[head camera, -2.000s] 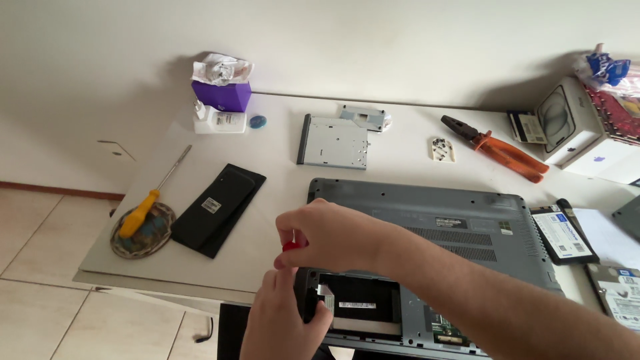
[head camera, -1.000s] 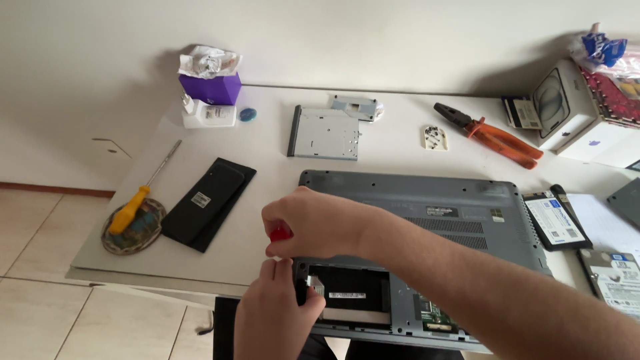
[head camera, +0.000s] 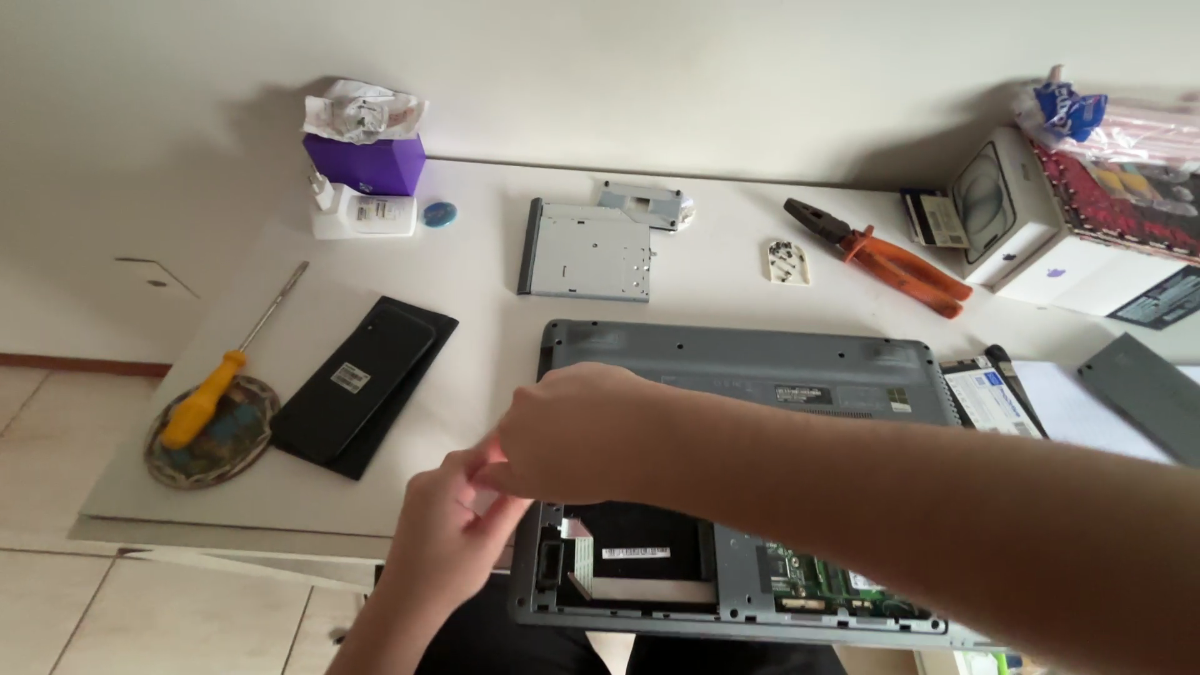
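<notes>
An upturned grey laptop (head camera: 750, 361) lies at the table's front edge, its optical drive bay and a section of green circuit board exposed. Above its left side my right hand (head camera: 572, 436) meets my left hand (head camera: 459, 516), fingertips together. A bit of something red shows between the fingers, mostly hidden, so what it is cannot be told. In the open bay a pale ribbon cable (head camera: 583, 560) is visible. Behind the laptop lie an optical drive (head camera: 591, 253) and a small metal bracket (head camera: 642, 204).
On the left are a yellow-handled screwdriver (head camera: 202, 398) on a round coaster (head camera: 248, 436), and a black smartphone (head camera: 380, 361) on a dark case. Orange-handled pliers (head camera: 900, 267), a small tray of screws (head camera: 786, 262), a solid-state drive (head camera: 989, 398) and stacked boxes (head camera: 1059, 248) are on the right.
My hands have moved off the laptop's bay corner to its left, and now meet at the fingertips. The bay's left end and ribbon cable have come into view.
</notes>
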